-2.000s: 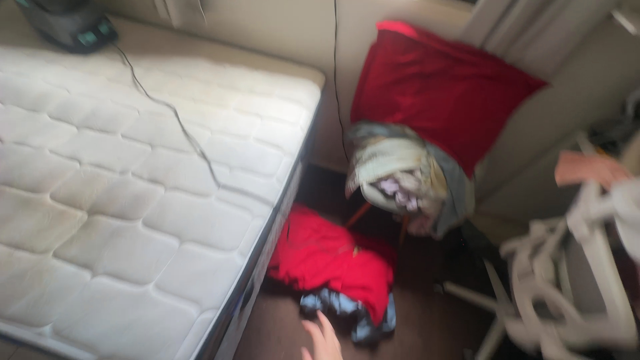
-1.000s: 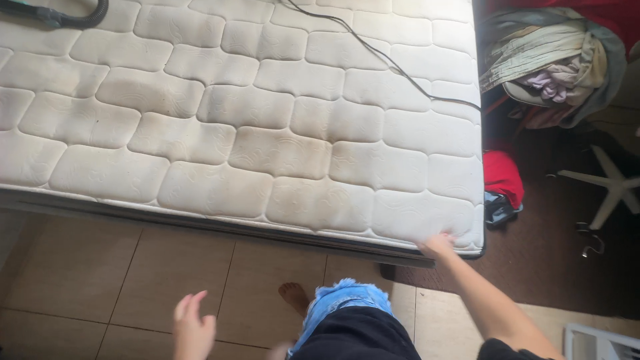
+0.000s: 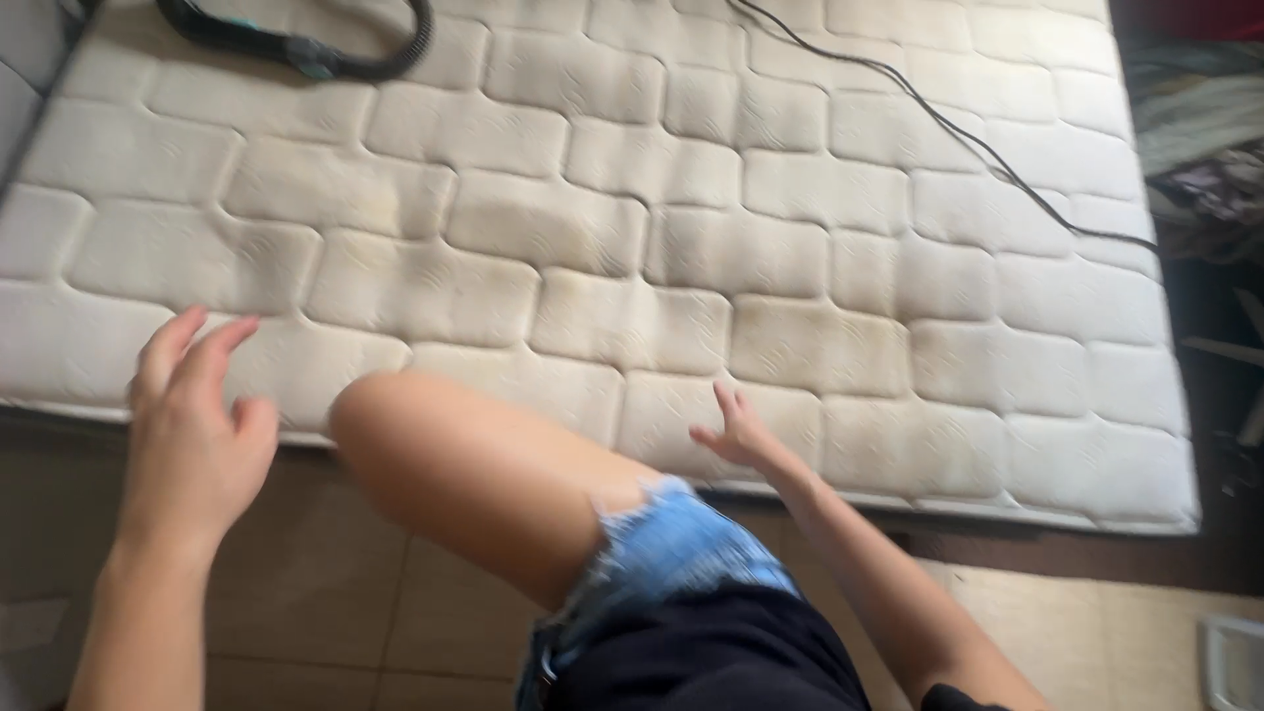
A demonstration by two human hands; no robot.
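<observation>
My left hand is held over the near left edge of a stained, quilted white mattress, fingers apart and holding nothing. My right hand hovers over or touches the mattress near its front edge; which of the two cannot be told. Its fingers are spread and it holds nothing. Between the hands, my bent bare knee is at the mattress edge, below it frayed denim shorts. A black vacuum-type hose with a handle lies at the far left of the mattress.
A thin dark power cord runs across the mattress and over its right edge. Piled cloth is at the far right, near pale chair-base legs. A white-framed object stands on the tiled floor at the lower right.
The view has swung left and down along the mattress. My knee has come up to the mattress edge. My right hand has left the near right corner, where it was a second ago.
</observation>
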